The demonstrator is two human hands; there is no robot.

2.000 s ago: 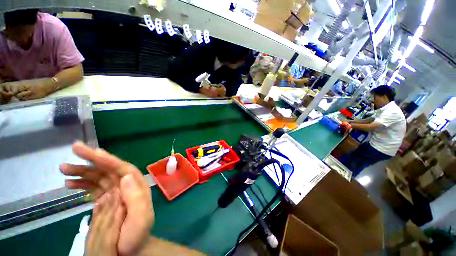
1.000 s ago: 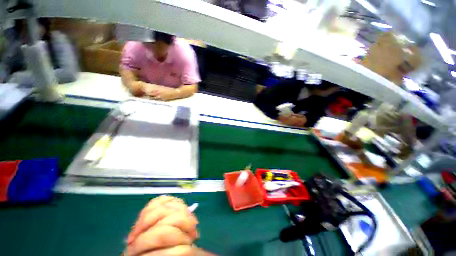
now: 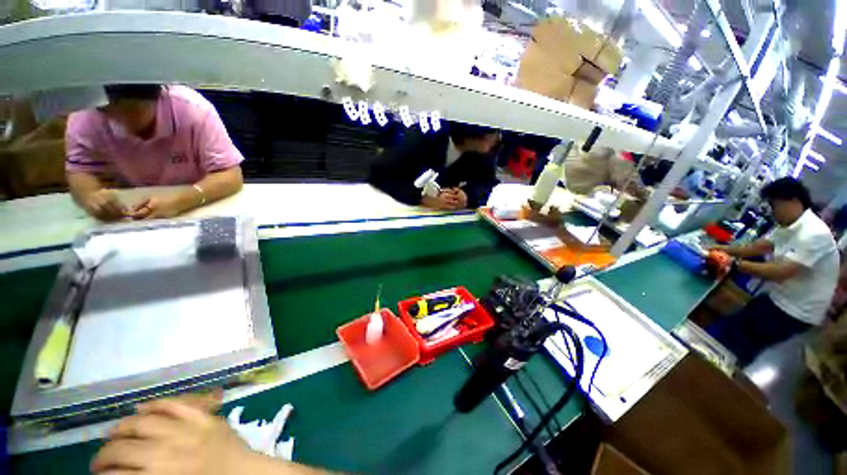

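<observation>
My right hand (image 3: 176,440) is at the bottom left, cut by the lower edge, its forearm coming from the right. Its fingers are bent and close together; what lies under them is hidden. A sliver of skin behind it may be my left hand, but this is unclear. A white work glove (image 3: 265,432) lies on the green surface just right of the hand, partly covered by it. The grey-rimmed framed tray (image 3: 167,301) lies beyond, bearing a yellow-handled tool (image 3: 56,351) and a dark grey block (image 3: 217,237).
A red parts bin (image 3: 383,357) holds a white dispensing bottle (image 3: 374,327). Beside it, a red tool bin (image 3: 446,320) holds a yellow-black knife. A black stand (image 3: 501,357) with cables stands right, near a white board (image 3: 618,357). People sit opposite; another stands far right.
The view swung left, then back right. My hands, seen together at first, are lower now, with one clearly visible. The white glove now shows more beside the hand.
</observation>
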